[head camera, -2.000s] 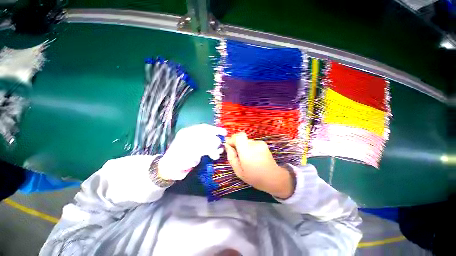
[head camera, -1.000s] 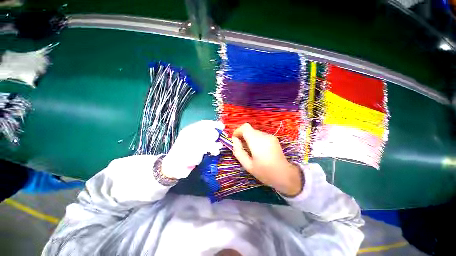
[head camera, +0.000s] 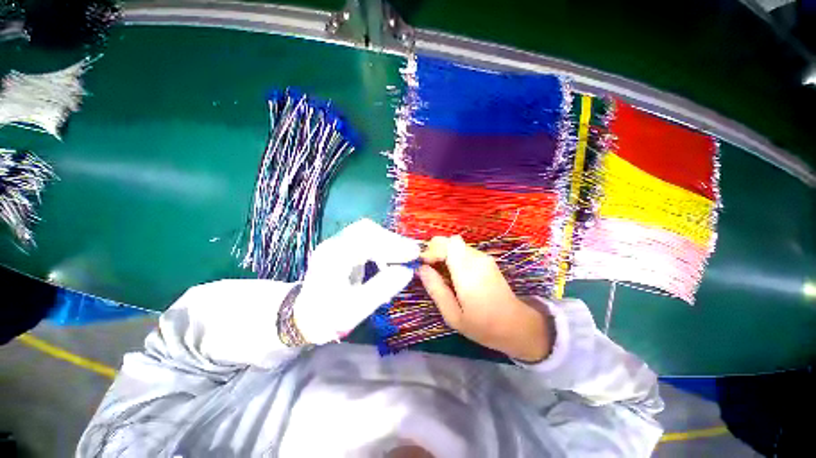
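Observation:
My gloved left hand and my bare right hand meet in front of me, fingertips nearly touching. A small blue connector housing shows between their fingertips, partly hidden. A dark wire end runs into my left fingers. Behind the hands lies a block of blue wires, purple wires and red wires. Part-wired harnesses with blue housings at their left end lie below and under my right hand.
A harness pile stands fanned left of my hands. Right of a yellow strip lie red, yellow and pink wires. White wires and black-and-white wires lie far left. A metal rail edges the green table.
My left hand has turned, with a gap now showing between thumb and fingers. The fingertips of both hands have come together around the small housing. The view has shifted slightly.

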